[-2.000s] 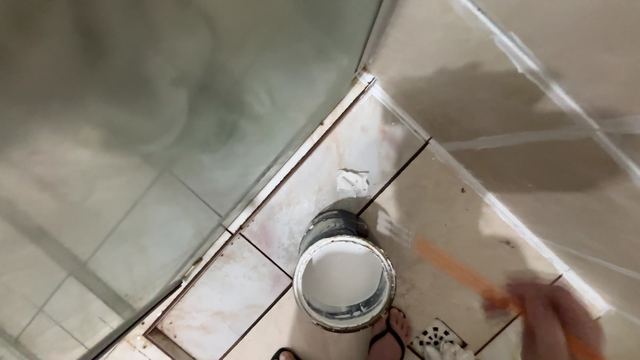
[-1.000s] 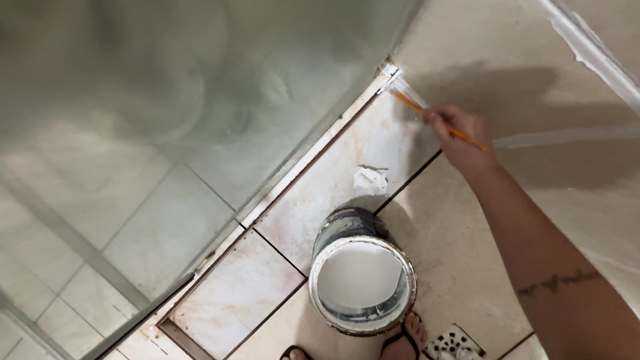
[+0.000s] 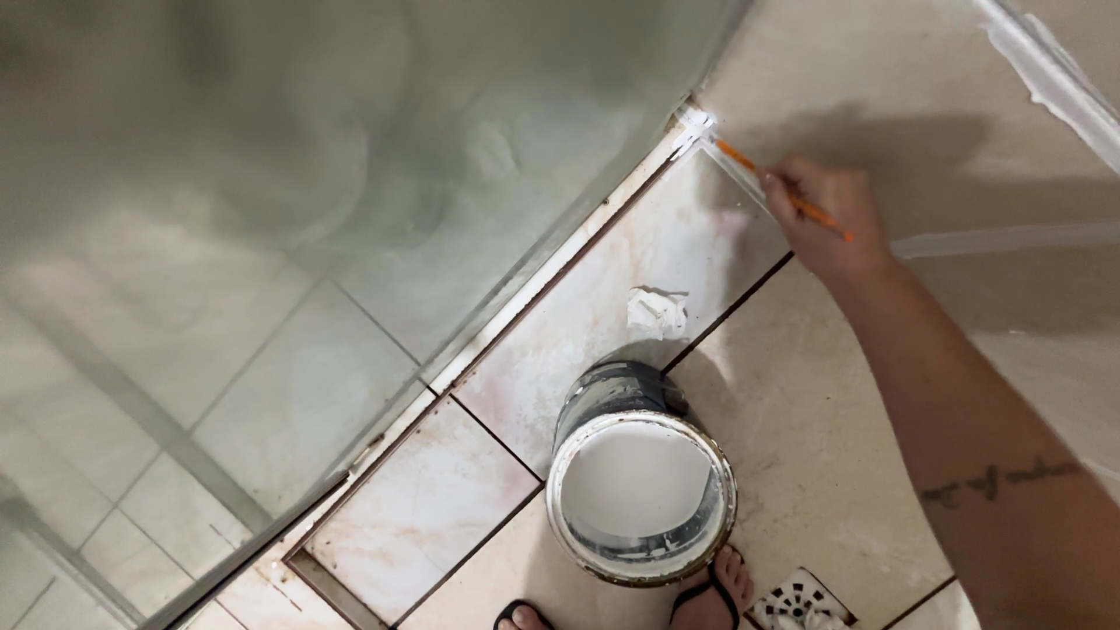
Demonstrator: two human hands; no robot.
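Observation:
My right hand (image 3: 827, 210) is closed around the orange handle of a slim paintbrush (image 3: 737, 156), reaching in from the right. The brush tip touches the corner where the shower sill meets the tiled wall, and white paint (image 3: 696, 127) coats that spot. Below and to the left of the hand stands an open paint can (image 3: 643, 499), holding white paint, its rim smeared. A crumpled white scrap (image 3: 658, 312) lies on the floor tile just behind the can. My left hand is out of the frame.
A glass shower panel (image 3: 262, 219) rises at the left above a stained sill (image 3: 542, 284). The tiled wall (image 3: 927, 79) at the right has white-painted joints. At the bottom are my feet in black flip-flops (image 3: 700, 595) and a floor drain (image 3: 801, 599).
From the lower right, my right hand has moved up to the corner with the brush. More white paint now shows at the corner than one second ago.

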